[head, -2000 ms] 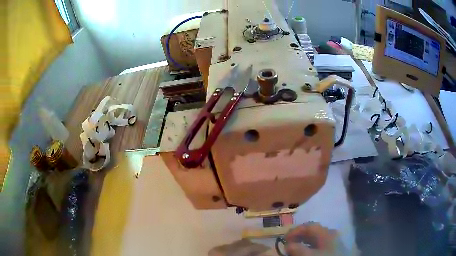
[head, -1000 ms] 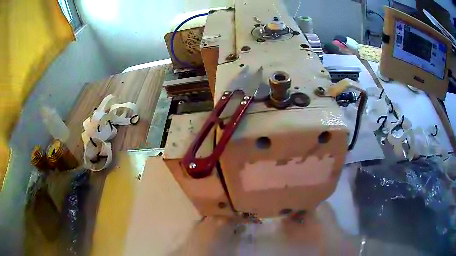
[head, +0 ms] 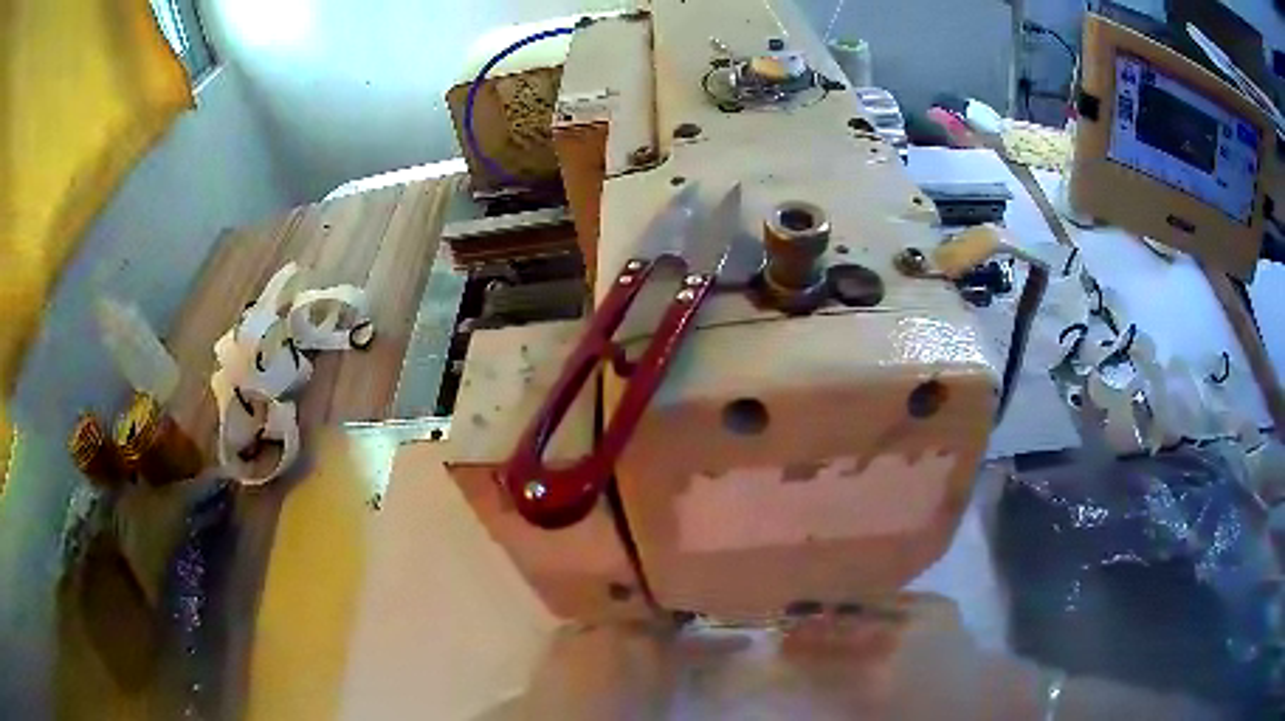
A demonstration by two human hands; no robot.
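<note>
The cream sewing machine head [head: 789, 465] fills the centre. My left hand [head: 599, 679] and my right hand [head: 881, 665] are blurred at the bottom edge, close together below the head and cut off by the frame. Their fingers are not distinct, and anything between them cannot be made out. The clamp under the head is hidden. Red-handled thread snips [head: 620, 369] lie on top of the head with blades pointing away.
White bands with black pieces [head: 261, 369] lie on the wood-grain table at left, others [head: 1120, 378] at right. A shiny plastic bag [head: 1127, 556] is at right front. Two amber spools [head: 134, 440] and a translucent bottle [head: 137, 345] stand left. A control screen [head: 1181, 134] stands right rear.
My hands, earlier apart below the clamp with a dark curved piece at the right fingers, have moved up against the head's lower edge. The clamp is now covered. The view has shifted slightly.
</note>
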